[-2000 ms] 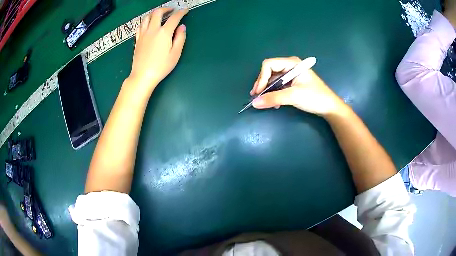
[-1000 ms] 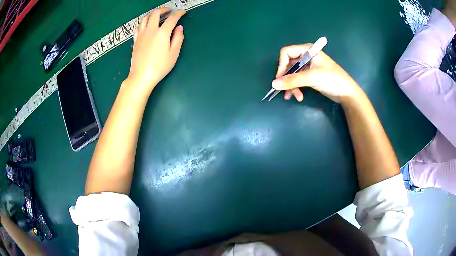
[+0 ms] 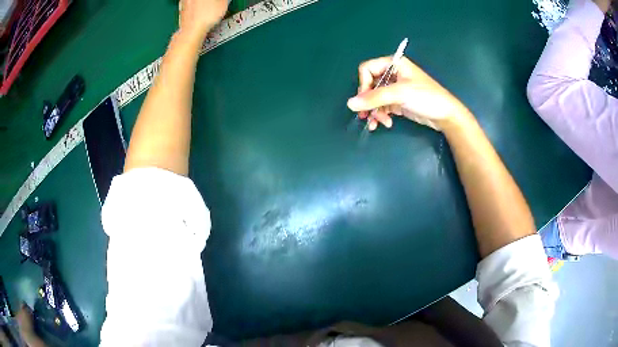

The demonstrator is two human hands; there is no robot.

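My right hand (image 3: 400,95) holds tweezers (image 3: 393,64) pen-like above the green bench, pale rear end up; the tips are blurred and point down-left. My left hand (image 3: 203,12) is at the top edge of the picture, reaching across the whitish strip; its fingers are cut off, so I cannot tell if it holds anything. A black device unit (image 3: 62,107) lies on the green surface beyond the strip at the left.
A smartphone (image 3: 105,146) lies left, partly covered by my left arm and sleeve. Several black device units (image 3: 40,220) are piled at lower left, near another person's hand (image 3: 26,325). The marked strip (image 3: 150,76) curves across. A neighbour's pink sleeve (image 3: 566,88) is at right. A red-edged rack (image 3: 34,47) stands upper left.
My left hand has moved up from the strip to beyond it, and my left sleeve has come forward. The far device unit has shifted down-left. My right hand first moved up-right, then slightly back left.
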